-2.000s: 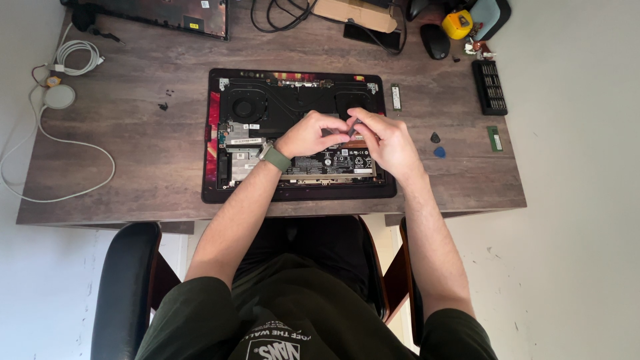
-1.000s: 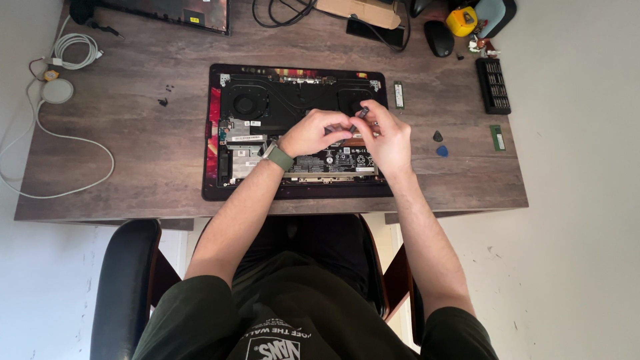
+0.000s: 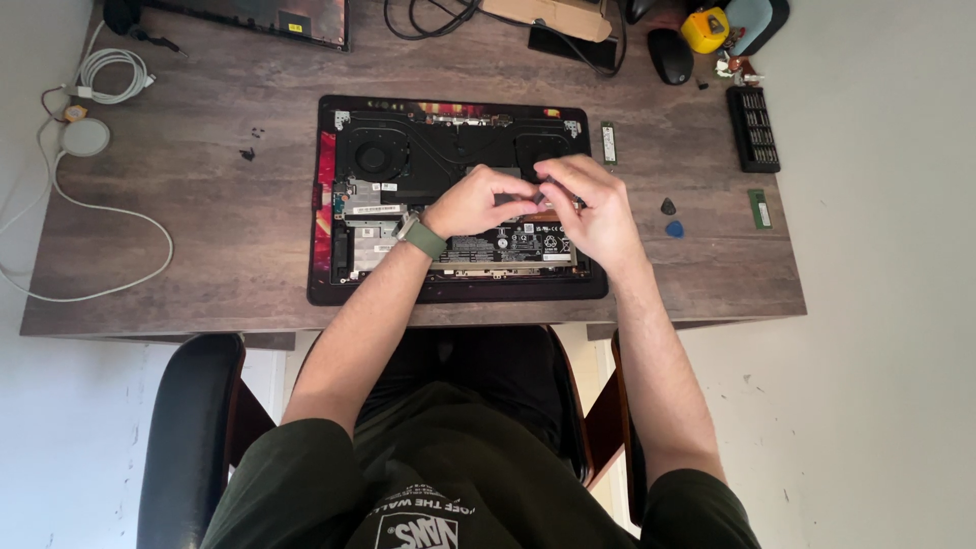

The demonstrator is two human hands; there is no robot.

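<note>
An opened laptop (image 3: 427,164) lies on a dark desk mat (image 3: 450,293), its two fans and its battery (image 3: 503,248) exposed. Over its right half, my left hand (image 3: 484,202), with a green-strapped watch (image 3: 423,236) at the wrist, meets my right hand (image 3: 591,202) at the fingertips. Between them is a small dark object (image 3: 543,194), too small and covered to name. The fingers of both hands are pinched around it. Part of the laptop beneath the hands is hidden.
Right of the mat lie an M.2 drive (image 3: 608,143), two picks (image 3: 674,228), a green memory module (image 3: 759,209) and a black bit case (image 3: 753,130). Small dark bits (image 3: 248,154) and a white cable (image 3: 164,236) lie left. A mouse (image 3: 671,57) and laptop cover (image 3: 259,19) are at the back.
My right hand's fingers have shifted slightly about the small object, and the two hands remain together over the laptop.
</note>
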